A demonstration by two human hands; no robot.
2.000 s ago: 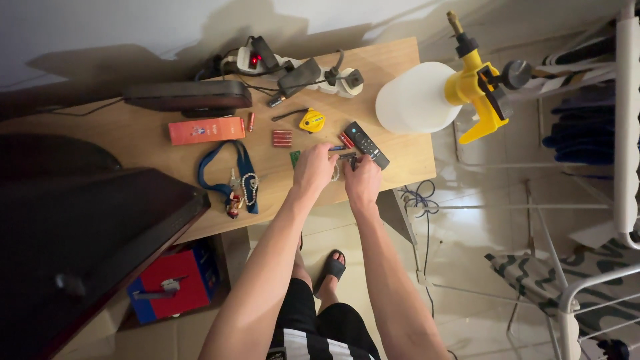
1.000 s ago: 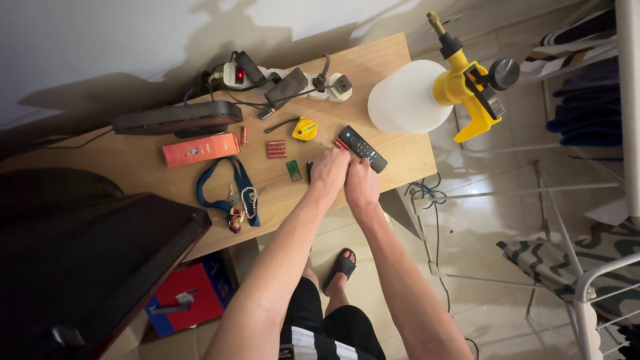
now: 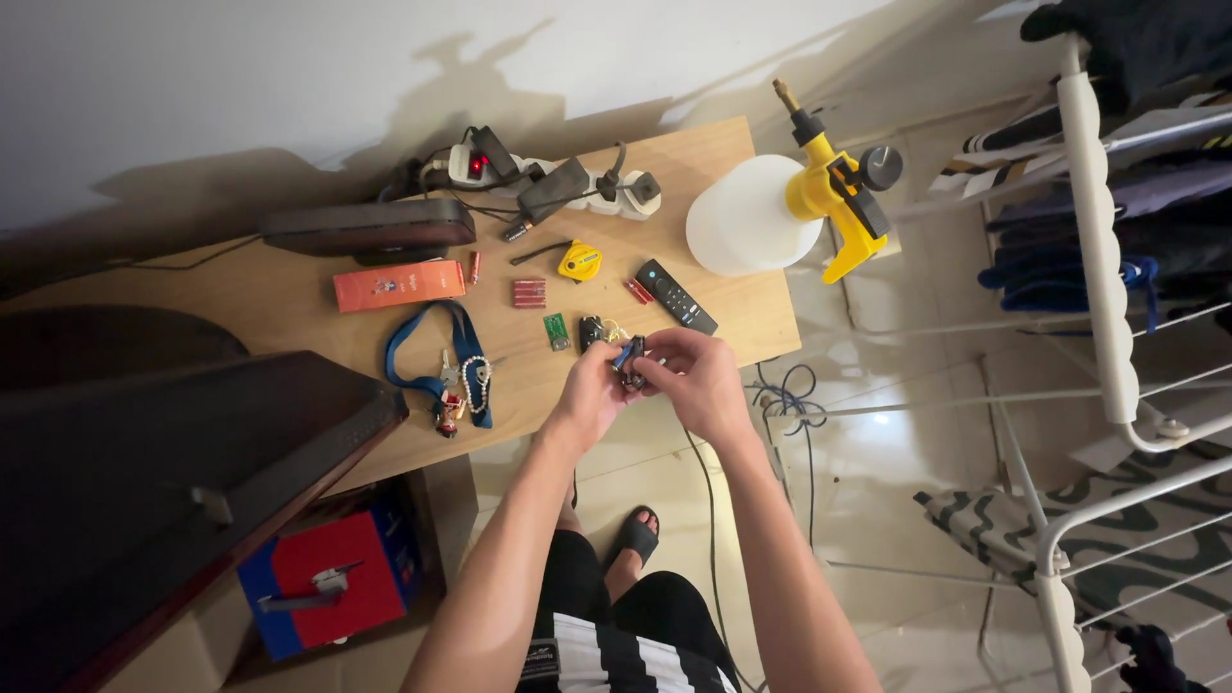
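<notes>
My left hand and my right hand meet at the desk's front edge, both gripping a small dark object with a blue part; its kind cannot be told. Just behind them lie a black key fob and a black remote control, with red batteries beside the remote. Left of the fob sit a small green circuit board and a row of several red batteries. A yellow tape measure lies behind these. One more red battery is by the orange box.
A white and yellow pump sprayer stands at the desk's right end. A power strip with adapters lies along the back. At left are a blue lanyard with keys and a large black monitor. A drying rack stands right.
My hands have drawn back from beside the remote to the desk's front edge and now hold the small dark object. The black fob, hidden before, now shows.
</notes>
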